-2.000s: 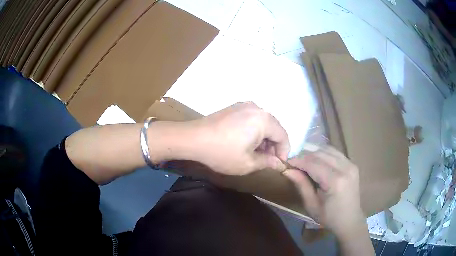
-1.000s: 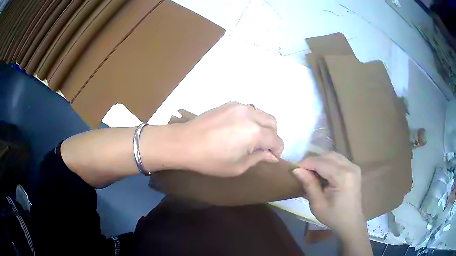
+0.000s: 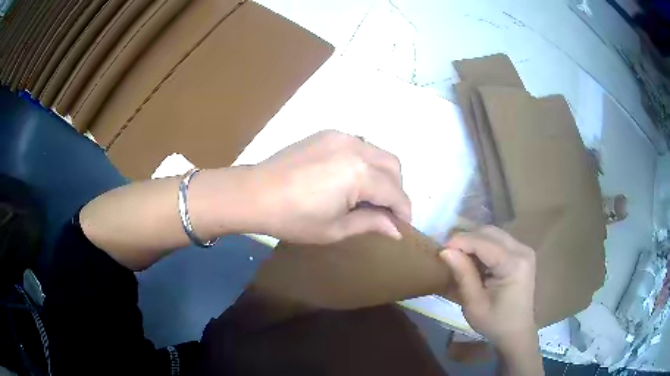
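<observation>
A brown panel (image 3: 352, 272) hangs over the table's front edge, above my lap. My left hand (image 3: 330, 187) lies over its upper edge and pinches that edge between thumb and fingers; the part under my palm is hidden. My right hand (image 3: 492, 275) pinches the same edge further right, between thumb and index finger. A short stretch of edge shows between the two hands. A silver bracelet (image 3: 187, 209) is on my left wrist.
Overlapping folded brown panels (image 3: 213, 81) lie at the upper left. Loose brown panels (image 3: 544, 161) lie at the right on the white table (image 3: 367, 88). A small tan roll (image 3: 615, 208) and shiny crumpled plastic (image 3: 643, 294) lie at the far right.
My hands have moved apart along the panel edge, my left hand slightly left and up. More of the panel shows below them, and its left end no longer shows beyond my left hand.
</observation>
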